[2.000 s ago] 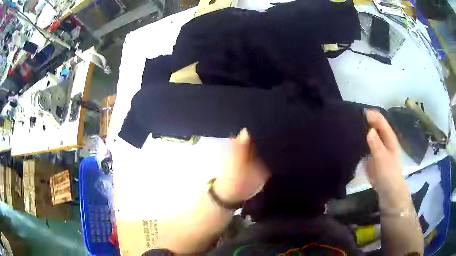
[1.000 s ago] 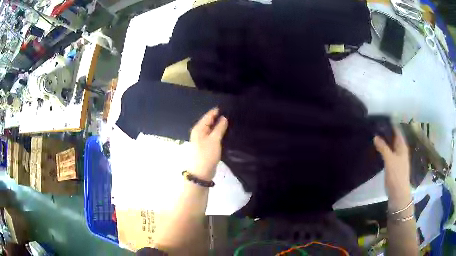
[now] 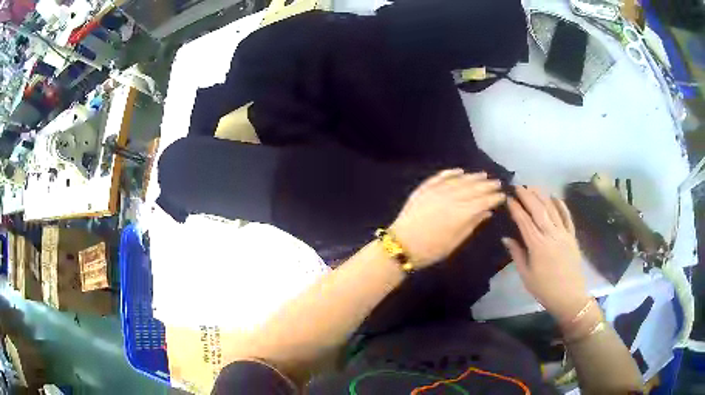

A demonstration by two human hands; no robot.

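Dark garment cloth (image 3: 348, 100) lies spread over the table. A long smooth dark shape with a rounded left end (image 3: 216, 176), possibly a sleeve board, lies across the front, with cloth over its right part. My left hand (image 3: 448, 216) lies flat on the cloth near its right edge. My right hand (image 3: 545, 243) rests at that edge, fingertips close to the left ones and thumb spread below. No firm grip shows. The steam iron (image 3: 607, 227), dark with a tan handle, stands to the right of my right hand.
A black rectangle (image 3: 567, 51) lies on a grey mesh pad at upper right, with a black strap (image 3: 541, 83) nearby. The white hose (image 3: 682, 301) runs along the right edge. Cardboard (image 3: 189, 351) lies near left, beside a blue basket (image 3: 139, 308). Sewing machines stand at left.
My left hand has moved right across the cloth to its right edge. My right hand has moved left, close beside it. The cloth's lower right part now lies further left in view.
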